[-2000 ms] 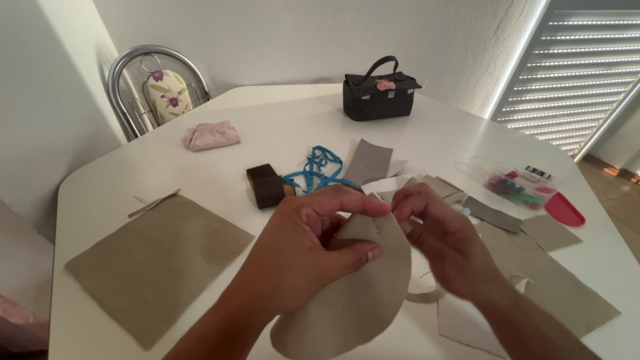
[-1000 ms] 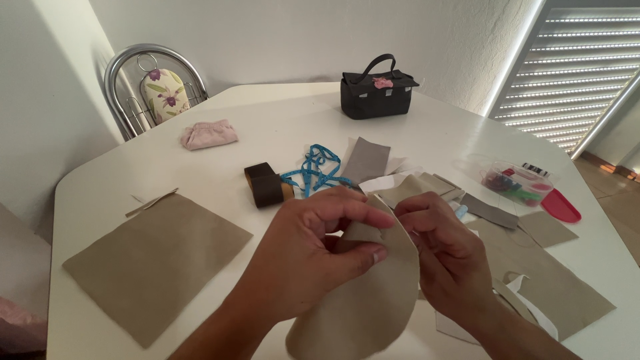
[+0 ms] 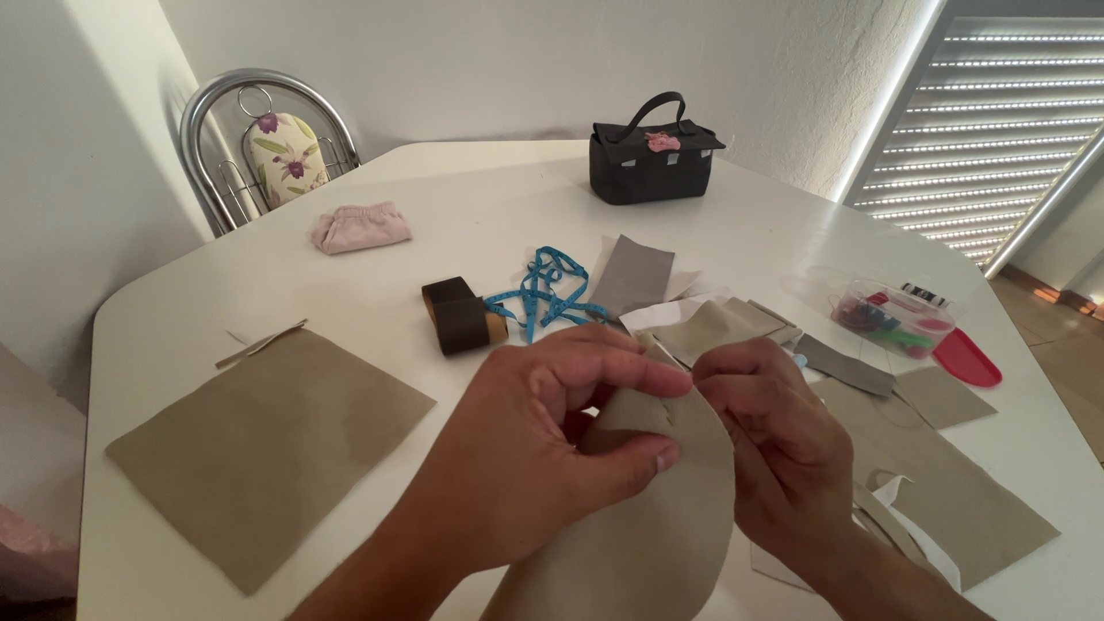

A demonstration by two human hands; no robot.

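Note:
A beige piece of fabric or soft leather [image 3: 638,526] with a rounded edge hangs between my hands over the near part of the table. My left hand [image 3: 552,431] pinches its upper part between thumb and fingers, with small stitches or a slit showing near the thumb. My right hand [image 3: 776,431] is closed at the upper right edge of the piece, fingertips together; what they pinch is too small to tell. Just beyond my fingers lie more folded beige pieces [image 3: 724,323].
Around the white table [image 3: 483,228] lie a square beige piece [image 3: 267,448], a dark brown roll [image 3: 457,315], a blue measuring tape [image 3: 543,293], grey scraps [image 3: 636,274], a pink cloth [image 3: 362,228], a black handbag [image 3: 651,172], a clear sewing box [image 3: 893,319] and its red lid [image 3: 968,356].
The beige piece has turned and its lower end has shifted in my grasp. My right hand has stayed close to its upper edge, and my left hand still pinches it.

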